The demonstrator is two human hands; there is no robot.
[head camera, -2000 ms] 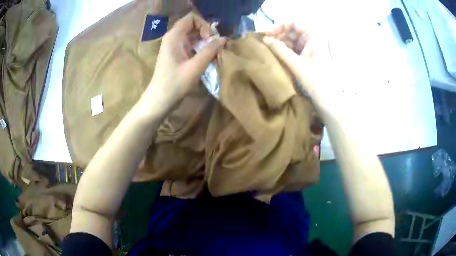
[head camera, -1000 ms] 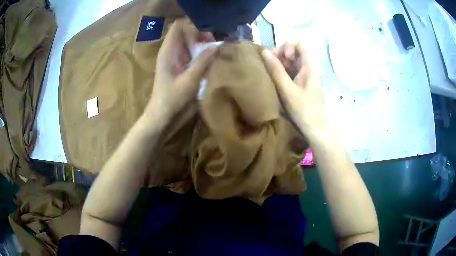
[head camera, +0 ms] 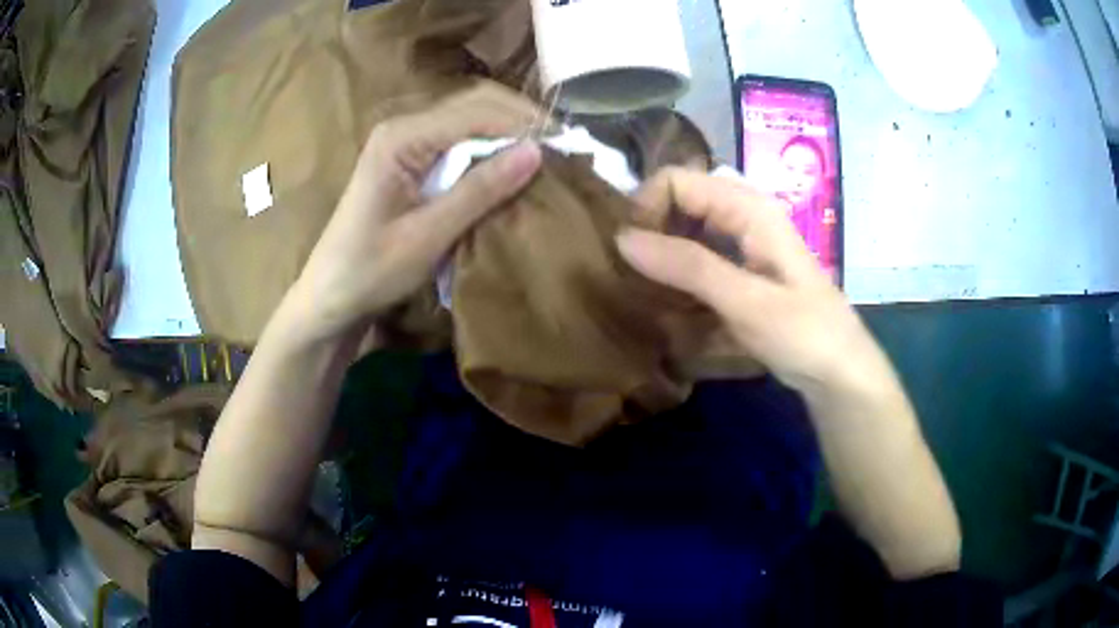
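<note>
A brown jacket (head camera: 540,282) is bunched in front of my chest, off the table's front edge. A white shoulder pad (head camera: 601,157) shows along its top edge, under the brown cloth. My left hand (head camera: 430,196) pinches the pad and cloth edge between thumb and fingers. My right hand (head camera: 736,264) holds the cloth at the right side, fingers curled and thumb on the cloth. Fine threads show above the edge near my left fingertips. The rest of the pad is hidden by cloth.
A white tube (head camera: 614,49) stands just behind the work. A smartphone (head camera: 792,166) with a pink screen lies at the right. Another white pad (head camera: 926,49) lies at the back right. Flat brown cloth with a white tag (head camera: 257,190) is at left; more garments (head camera: 74,160) hang further left.
The work and my hands have come away from the dark machine head, which is out of view. The white tube and whole phone now show. The view has shifted.
</note>
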